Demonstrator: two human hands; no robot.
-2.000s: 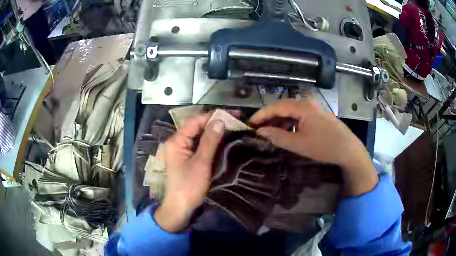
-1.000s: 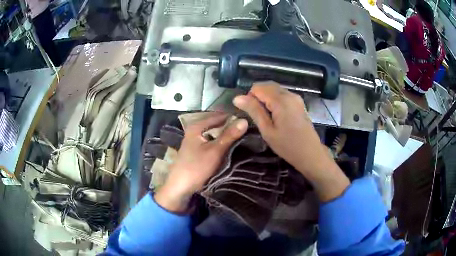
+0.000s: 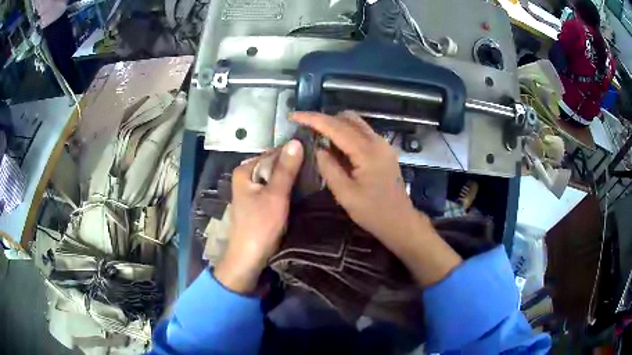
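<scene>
My left hand pinches a small dark brown cloth piece between thumb and fingers, just below the machine's steel plate. My right hand is beside it, its index finger extended over the piece's top near the plate's lower edge. Its other fingers are curled, and whether they grip the cloth is hidden. A fanned bundle of dark brown pieces with pale edge lines lies below both hands. Beige pieces show left of the bundle, partly behind my left hand.
A dark blue clamp arm and chrome guide rod cross the plate. Tied beige bundles lie at left. A small tan brush and checked cloth are at the tray's right. A person in red is at upper right.
The beige face held at the fingertips earlier no longer shows; dark cloth shows there. My right hand has moved left and its index finger has extended. The checked cloth has come into view.
</scene>
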